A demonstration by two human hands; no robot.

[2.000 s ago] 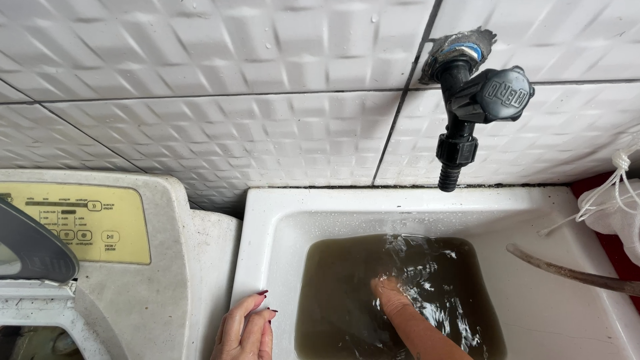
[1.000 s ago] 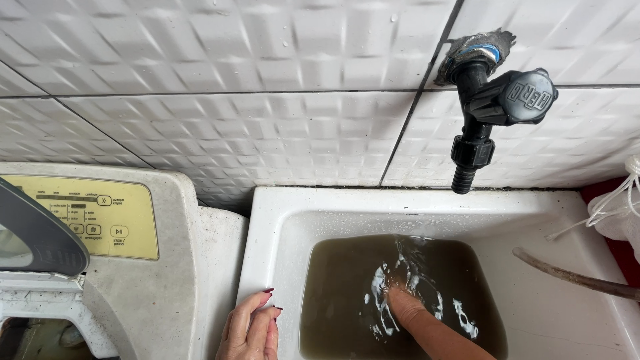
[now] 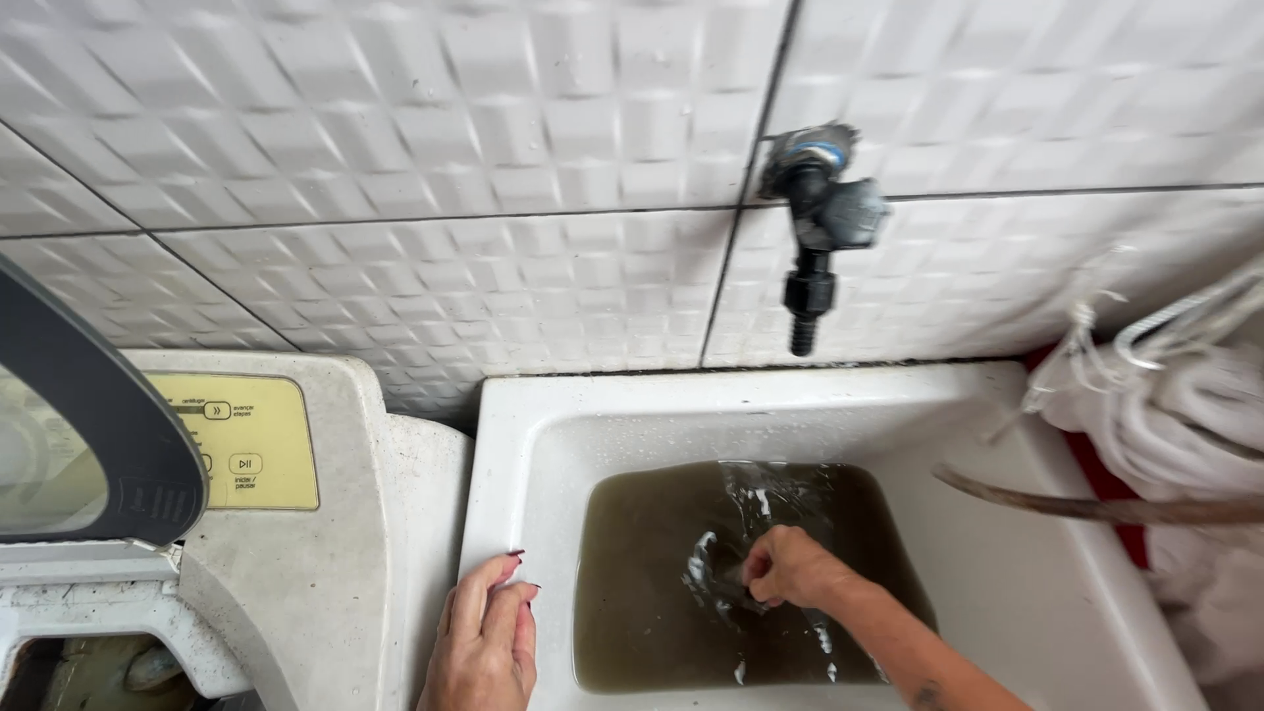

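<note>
Murky brown water point(image 3: 652, 583) stands in a white laundry sink point(image 3: 504, 474). My right hand point(image 3: 785, 568) is at the water's surface, its fingers curled together with the tips at or just under the water; a small dark thing may be between them, but blur and glare hide what it is. Ripples and white reflections surround the fingers. My left hand point(image 3: 486, 632) rests on the sink's left rim with its fingers slightly bent, holding nothing. Above the sink's back edge, a black plastic tap point(image 3: 815, 237) juts from the tiled wall.
A washing machine point(image 3: 296, 592) with a yellow control panel point(image 3: 267, 444) and raised lid point(image 3: 109, 425) adjoins the sink's left side. At the right, a brownish hose point(image 3: 1086, 507) reaches over the rim, beside white netting or cloth point(image 3: 1175, 405) with cords. White textured tiles point(image 3: 444, 276) form the back wall.
My right hand was submerged past the fingers in both earlier frames and has risen, so its back and curled fingers show. My left hand stays on the rim.
</note>
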